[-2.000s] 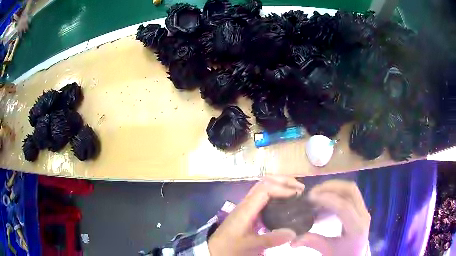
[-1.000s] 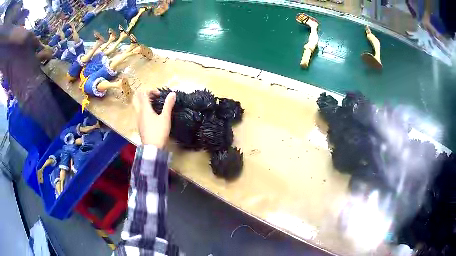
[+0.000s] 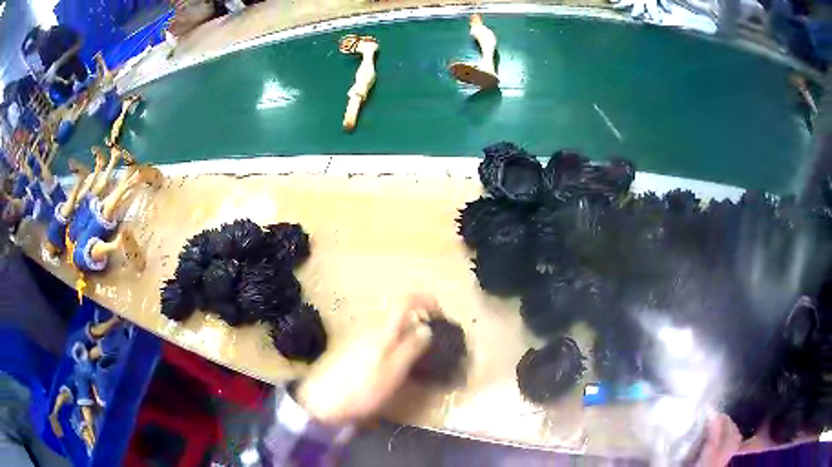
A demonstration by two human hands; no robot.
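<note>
My left hand (image 3: 365,369) is blurred over the front of the tan worktop. Its fingers are closed on the left side of a blurred black spiky hair piece (image 3: 442,354). A group of black hair pieces (image 3: 228,274) lies to its left, and a large heap (image 3: 538,246) lies at right. A single hair piece (image 3: 550,369) shows its hollow side beside a light-blue stick (image 3: 618,393). Part of my right hand (image 3: 721,441) shows at the bottom right, in strong glare beside a whitish shape; what it holds is unclear.
The green belt (image 3: 274,119) runs behind the tan worktop (image 3: 383,219), with loose figure legs (image 3: 362,84) on it. Blue-shorts lower bodies (image 3: 94,223) lie at the worktop's left end. A blue crate (image 3: 128,378) and red stools (image 3: 201,401) stand below left.
My left hand has moved right, from the left group to a hair piece at the worktop's front. The view has swung right, and part of my right hand now shows.
</note>
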